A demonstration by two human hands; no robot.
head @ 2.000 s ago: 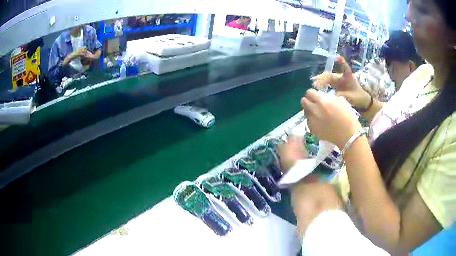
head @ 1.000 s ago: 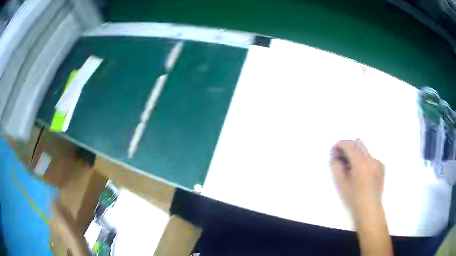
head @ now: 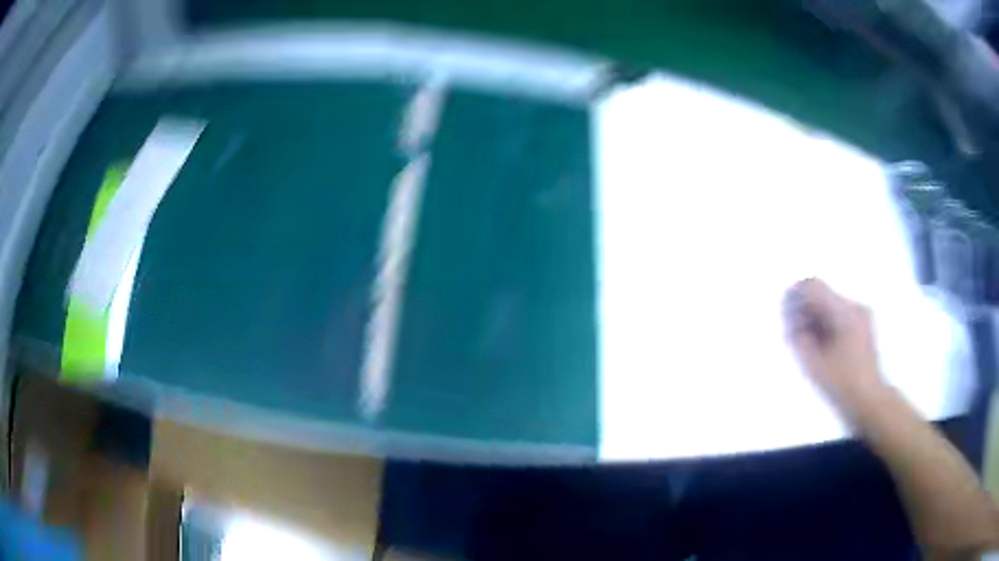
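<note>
My right hand [head: 837,338] is over the white work sheet [head: 701,274], its forearm coming in from the lower right. Its fingers are curled together and no held object shows, though the picture is blurred. My left hand is not in view. Blurred half-assembled handheld units [head: 948,247] lie at the sheet's right edge; their parts cannot be made out.
The dark green bench [head: 504,274] bears a pale strip [head: 389,290] and white and bright green label slips [head: 126,236] at its left end. An open brown carton [head: 263,471] with something white inside is below the bench. The green conveyor belt [head: 493,27] runs behind.
The view has swung from the belt and co-workers to the bench's left part. Since the last frame, the blurred hand by the carton has gone from view; my right hand stays curled over the sheet.
</note>
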